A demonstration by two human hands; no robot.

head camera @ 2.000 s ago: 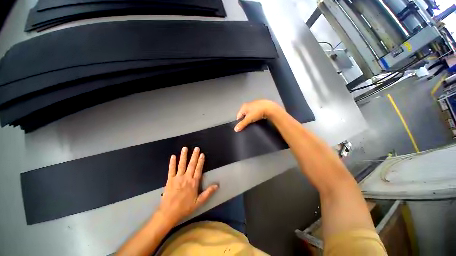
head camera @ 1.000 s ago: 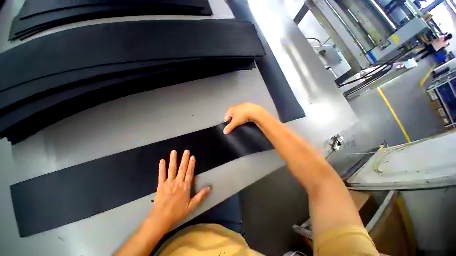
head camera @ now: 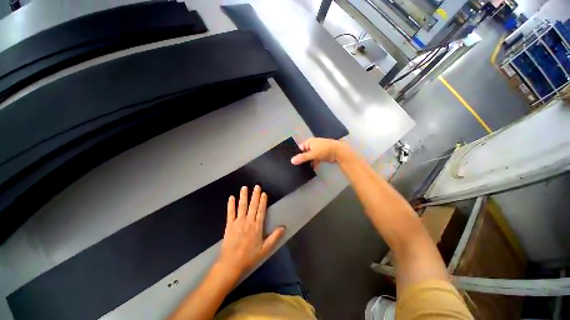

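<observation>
A single long black strip (head camera: 156, 228) lies along the near edge of the light-grey table (head camera: 206, 147). My left hand (head camera: 247, 228) lies flat on its near edge, fingers spread, holding nothing. My right hand (head camera: 315, 152) grips the strip's right end between thumb and fingers; the fingers are partly hidden. A fanned pile of black strips (head camera: 144, 87) lies beyond it, with a second pile (head camera: 94, 34) farther back.
A dark grey-blue strip (head camera: 294, 78) lies crosswise near the table's right end. A machine frame (head camera: 400, 25) stands beyond. At right are a grey floor with a yellow line (head camera: 465, 103), a rack (head camera: 544, 62) and a pale-framed compartment (head camera: 481, 244).
The view has turned, and the piles appear farther left. My right hand is now at the strip's right end corner, which shows clear of the crosswise strip. My left hand still rests on the strip.
</observation>
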